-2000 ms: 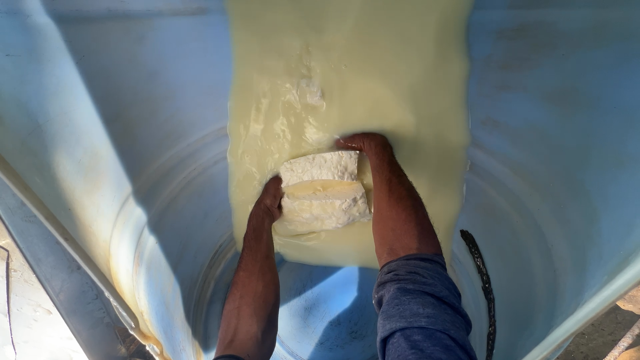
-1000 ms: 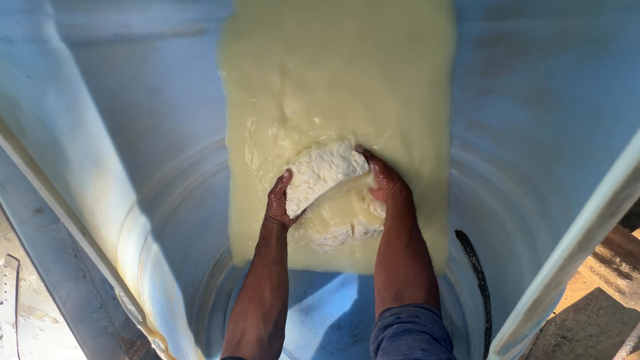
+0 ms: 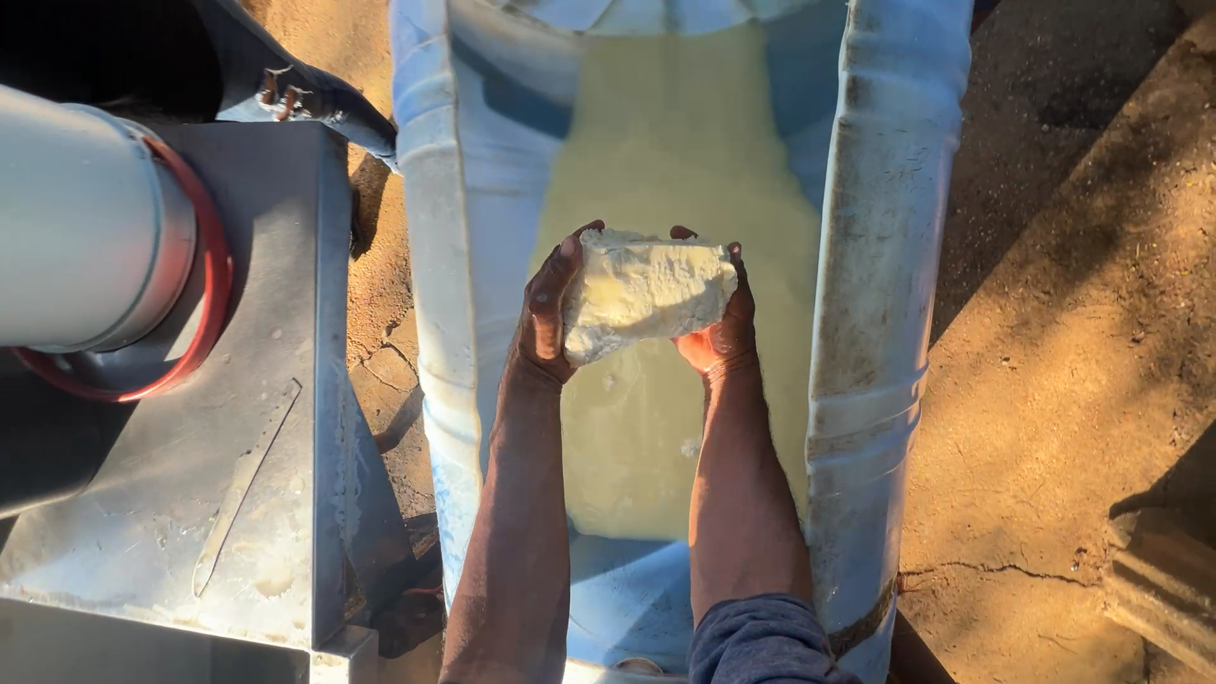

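Observation:
A rough block of white curd or cheese [image 3: 651, 290] is held between my two hands above cloudy yellowish liquid [image 3: 665, 171]. My left hand [image 3: 551, 309] grips its left end, thumb along the near side. At its right end my right hand [image 3: 722, 318] is closed on it, with fingertips showing at the far edge. The liquid lies in a blue plastic barrel cut open lengthwise [image 3: 869, 285]. Small white bits float in the liquid below the block.
On the left stands a metal table [image 3: 275, 256] carrying a pale cylindrical container [image 3: 85, 228], a red ring [image 3: 214, 275] and a thin metal strip [image 3: 247, 484]. Beyond it is a person's torn trouser leg [image 3: 294, 90]. Concrete-like blocks [image 3: 1164, 579] sit on the ground at right.
Both hands have lifted the white block up out of the liquid, where it lay between them before. The view has moved to show much more around the barrel.

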